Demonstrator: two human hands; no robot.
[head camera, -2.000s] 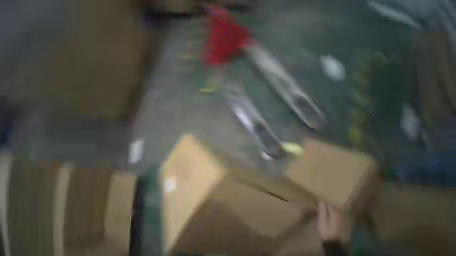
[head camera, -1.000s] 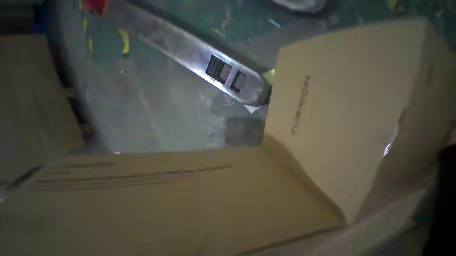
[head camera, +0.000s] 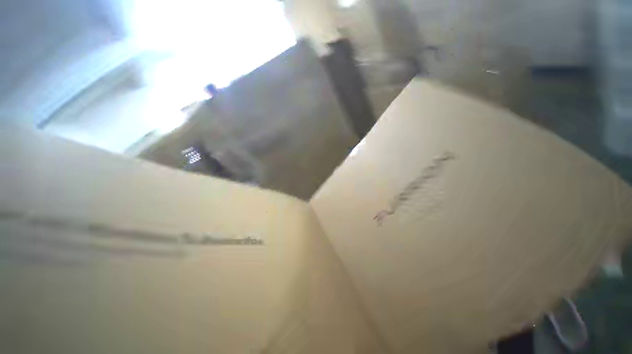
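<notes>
A large brown carton (head camera: 346, 290) fills the lower part of the view, very close to the camera. One long face at the left bears dark printed lines. Another face or flap at the right, joined at a crease, bears a dark line of blurred print. Neither my left hand nor my right hand can be made out. A small dark patch (head camera: 516, 342) shows under the carton's right edge, too blurred to name.
A very bright light (head camera: 208, 41) glares at the upper left. Blurred brown and grey shapes stand behind the carton. Green floor (head camera: 599, 318) shows at the lower right with a small pale loop-shaped thing (head camera: 568, 323). A whitish stack (head camera: 617, 76) is at the right edge.
The view has swung up from the floor and the metal fork, which are replaced by bright light and background. The carton now sits closer and larger. The hand seen two seconds ago is no longer visible.
</notes>
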